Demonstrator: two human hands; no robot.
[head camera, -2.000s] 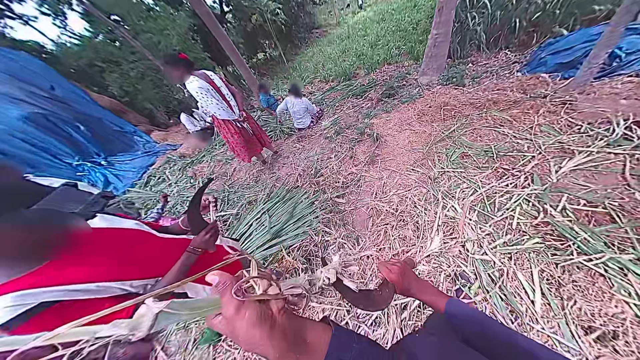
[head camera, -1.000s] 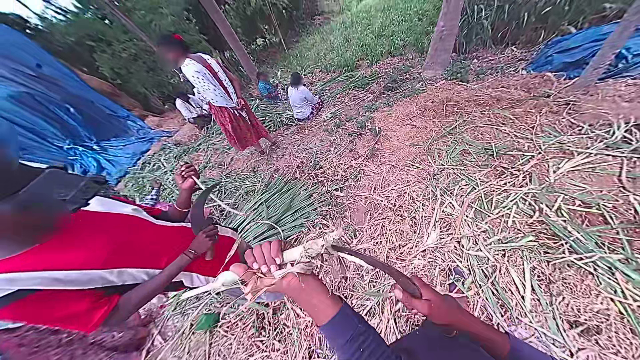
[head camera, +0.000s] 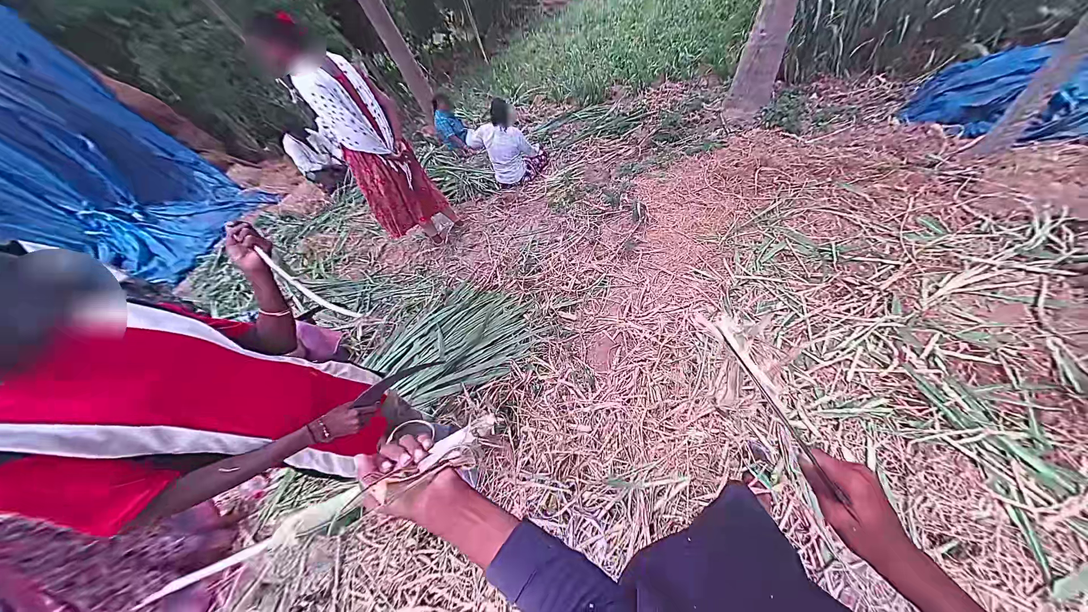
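My left hand (head camera: 408, 476), at the lower centre-left, is closed around a pale leafy plant stalk (head camera: 319, 518) whose cut end (head camera: 467, 433) points up to the right. At the lower right my right hand (head camera: 850, 501) grips a sickle (head camera: 786, 416), its thin blade seen nearly edge-on and pointing up to the left. A pale shred of plant lies along the blade tip, whether on it or behind it I cannot tell. The two hands are well apart. Just left of my left hand, a co-worker's hand (head camera: 344, 421) holds another curved blade (head camera: 395, 382).
The co-worker in red (head camera: 187, 374) is close on the left, the other hand raised with a pale strip (head camera: 306, 289). A bundle of green stalks (head camera: 463, 348) lies beyond. Dry straw (head camera: 612, 408) covers the ground. Farther back are several people, tree trunks (head camera: 761, 59) and blue tarps (head camera: 110, 161).
My right hand with the sickle has moved right, away from the stalk that the blade was beside. The co-worker's raised hand now holds a pale strip clear of the blade.
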